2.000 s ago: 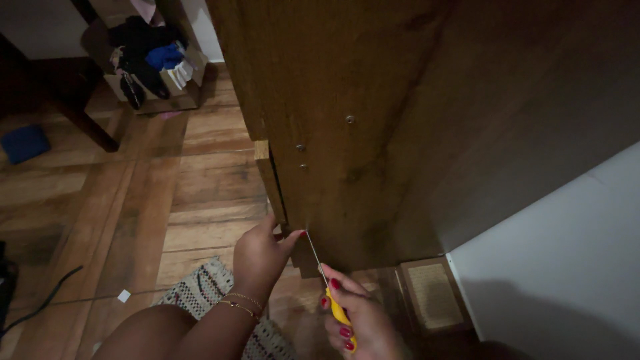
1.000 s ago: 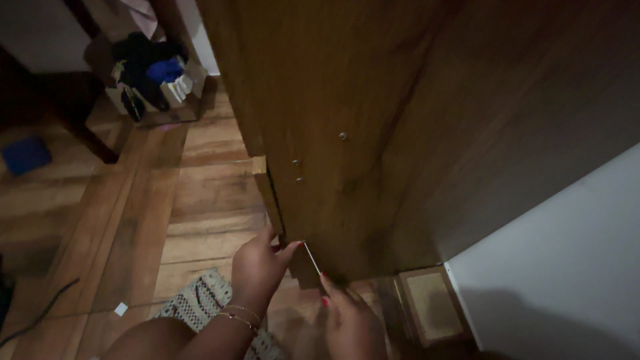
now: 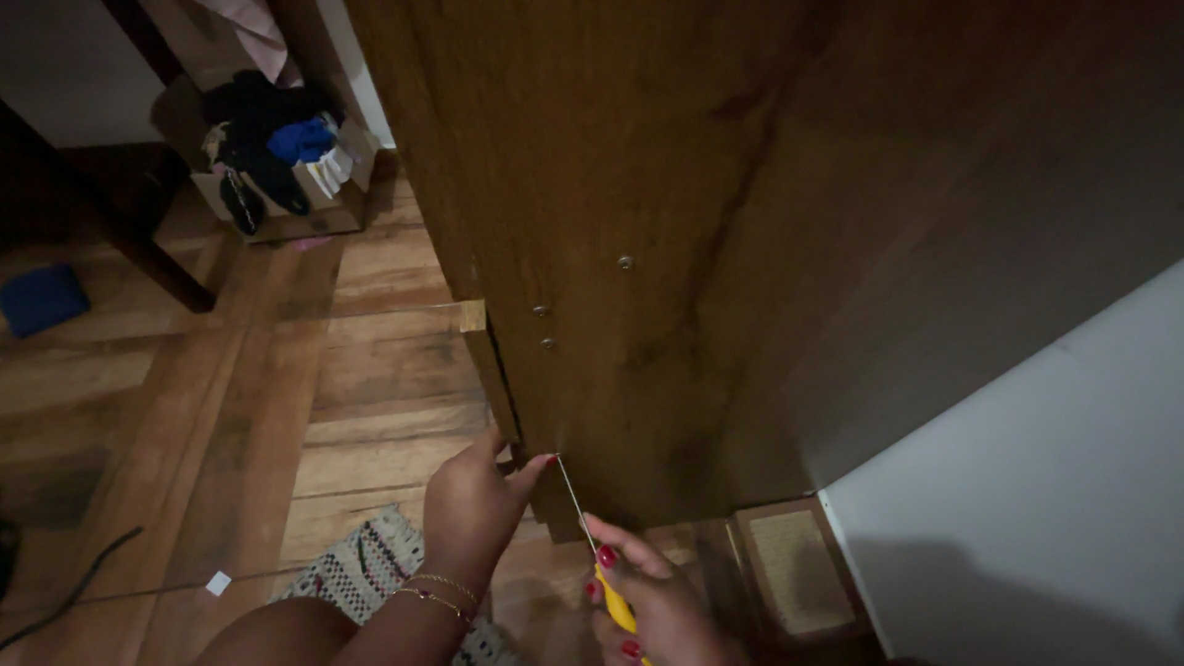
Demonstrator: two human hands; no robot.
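Note:
My right hand [image 3: 652, 592] grips the yellow handle of a screwdriver [image 3: 615, 601], whose thin metal shaft slants up to the lower part of a brown wooden furniture side panel [image 3: 647, 388]. At the shaft's tip is the thumb of my left hand [image 3: 476, 504], touching the panel near its front edge; the left fingers curl around that edge and are partly hidden. Whether a screw sits under the tip cannot be seen. Higher on the panel are several screw heads [image 3: 625, 263]. A wooden board [image 3: 490, 370] stands along the panel's front edge.
A white wall [image 3: 1036, 481] rises at the right, with a framed woven panel [image 3: 800, 569] on the floor beside it. A woven rug [image 3: 356, 555] lies below my left arm. Farther back are a cardboard box [image 3: 314, 222] of clothes, a dark furniture leg [image 3: 166, 273] and a blue item [image 3: 44, 299].
The yellow handle, covered by my right hand one second ago, shows again. My left hand stays at the panel's edge, and the screwdriver's tip remains by its thumb.

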